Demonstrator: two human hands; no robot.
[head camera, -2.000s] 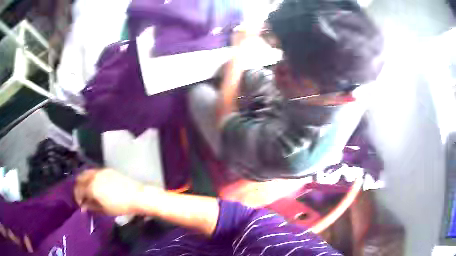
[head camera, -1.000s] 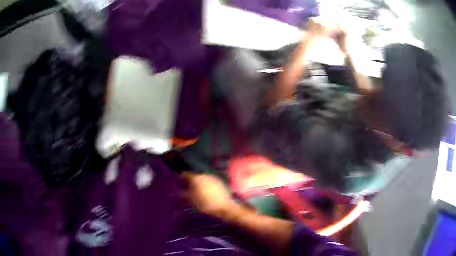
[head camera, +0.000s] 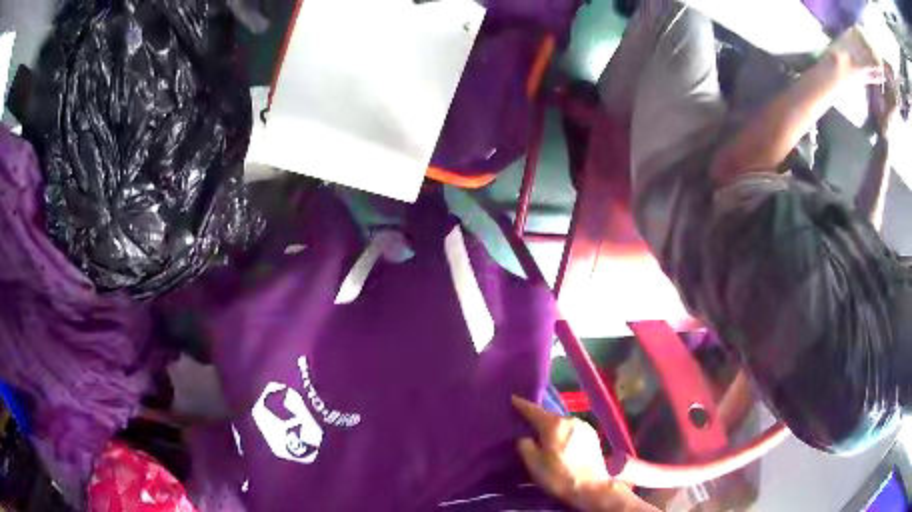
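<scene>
A dark purple garment panel (head camera: 400, 370) lies spread in front of me. It has a white emblem with lettering (head camera: 290, 422) at its lower left and two white strips near its top, a short left one (head camera: 358, 272) and a longer right one (head camera: 470, 288). My right hand (head camera: 568, 452) is at the panel's lower right edge, with fingertips on the cloth. Whether it grips the edge cannot be told. My left hand is not in view.
A shiny black plastic bag (head camera: 140, 140) stands at the upper left, above heaped lighter purple cloth (head camera: 70, 330). A white board (head camera: 370, 95) lies beyond the panel. A red stool (head camera: 675, 385) and a seated person in dark clothes (head camera: 790, 290) are at the right. Pink-red cloth or plastic (head camera: 135, 485) lies lower left.
The view has shifted down and left, so the board and other person sit higher and further right. The panel now shows spread out. My right hand has moved from left to the panel's right edge.
</scene>
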